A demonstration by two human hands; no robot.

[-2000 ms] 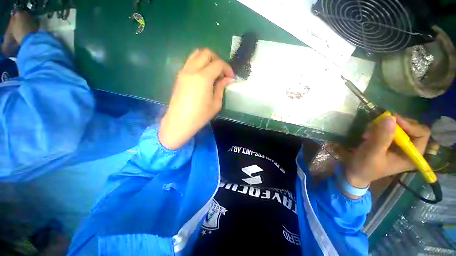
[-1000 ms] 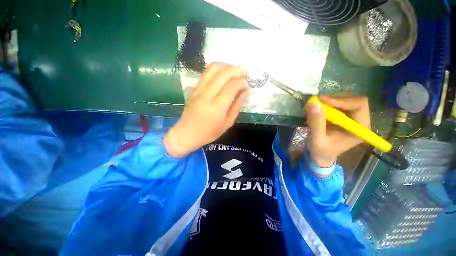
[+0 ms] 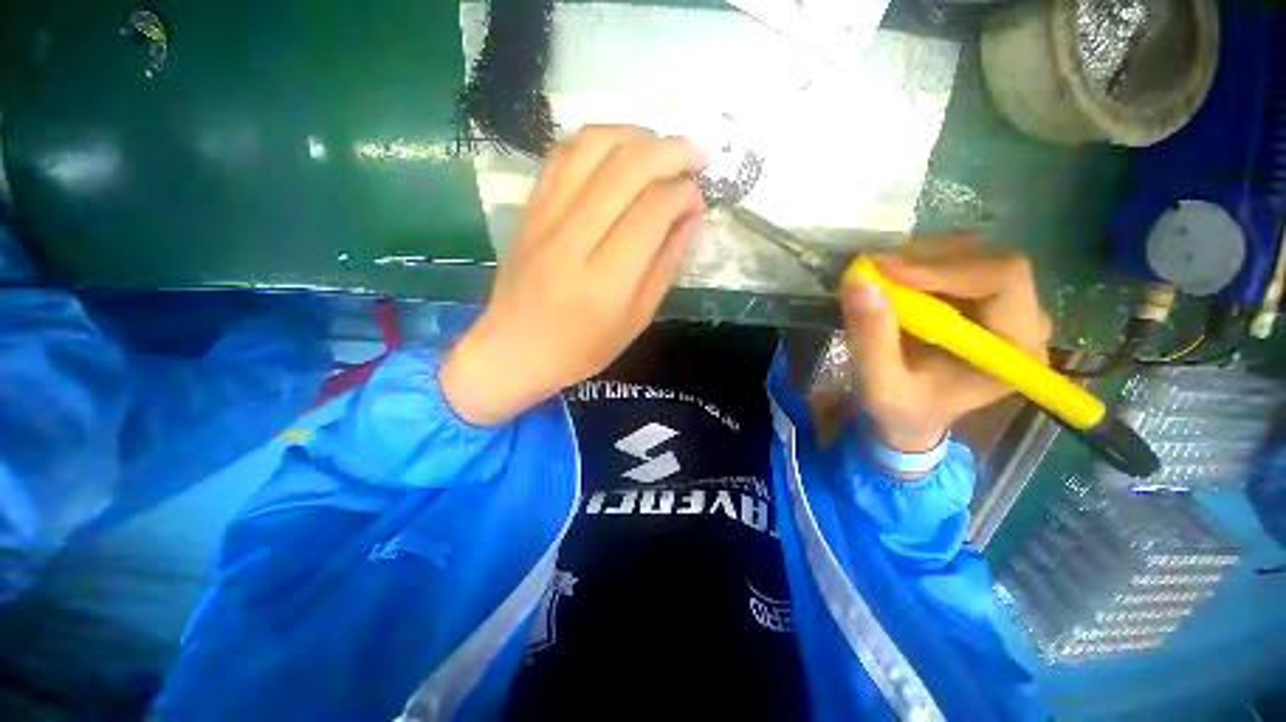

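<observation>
My right hand point(image 3: 942, 332) holds the yellow soldering iron point(image 3: 987, 349) like a pen, its thin metal shaft pointing up and left. The iron's tip is close to the fingertips of my left hand point(image 3: 599, 254). My left thumb and forefinger are pinched together over the pale work pad point(image 3: 860, 127); any small part between them is too small or hidden to make out. A small dark and silvery patch of tiny parts point(image 3: 731, 172) lies on the pad beside these fingertips. A dark bristly bundle point(image 3: 512, 78) lies at the pad's left edge.
A beige round pot point(image 3: 1185, 71) with silvery scraps stands at the upper right, near a blue box with a pale round knob point(image 3: 1195, 247). Clear ridged trays point(image 3: 1142, 578) are at the lower right. A small yellowish piece point(image 3: 150, 43) lies at the upper left. A blue sleeve point(image 3: 127, 409) shows at left.
My left hand has moved from the bundle to the centre of the pad. My right hand has brought the iron's tip down to the left fingertips. The view has shifted; the fan is out of view.
</observation>
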